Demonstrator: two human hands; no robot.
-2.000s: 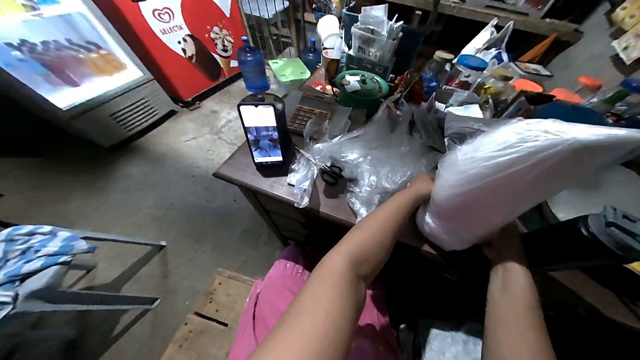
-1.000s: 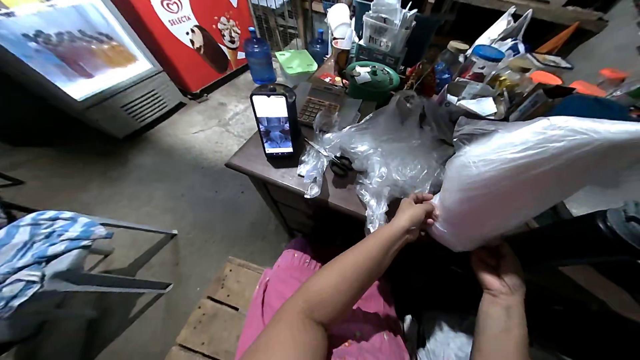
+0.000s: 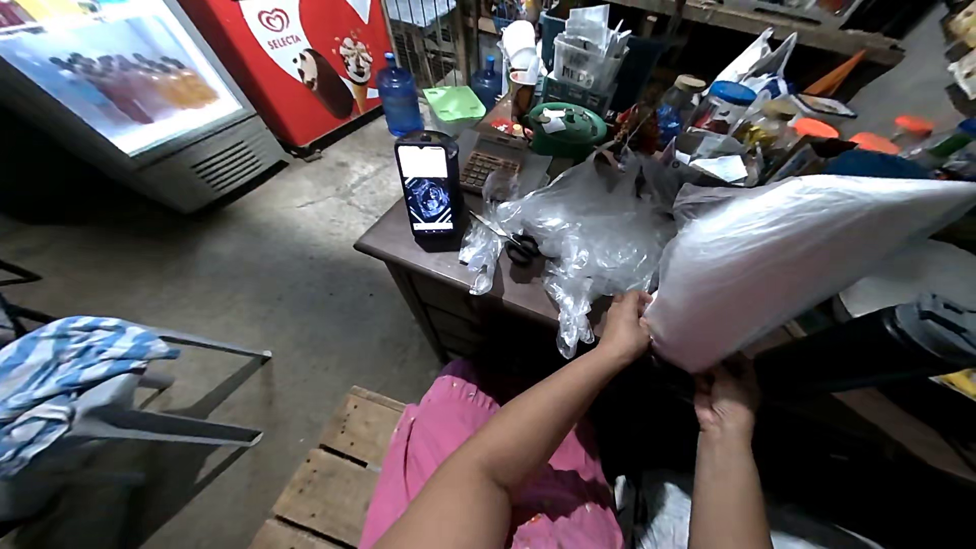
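A large, full white plastic bag (image 3: 793,252) lies slanting over the right part of the desk. My left hand (image 3: 627,328) grips its near left edge between thumb and fingers. At the bag's bottom corner my right hand (image 3: 724,393) has its fingers curled against the plastic, the fingertips partly hidden. Crumpled clear plastic bags (image 3: 602,221) are spread left of the white bag. Black-handled scissors (image 3: 521,248) rest beside them. A phone (image 3: 427,191) with a lit screen stands upright near the desk's left corner.
Behind the bags are a calculator (image 3: 490,169), a green basket (image 3: 568,130) and several lidded jars (image 3: 728,103). A black cylindrical object (image 3: 854,339) lies by my right hand. A wooden slatted bench (image 3: 335,480) is beside my legs, and a grey chair (image 3: 160,419) stands at left.
Two seconds ago my right hand was mostly hidden beneath the white bag; now it shows at the bottom corner. My left hand stays at the bag's left edge.
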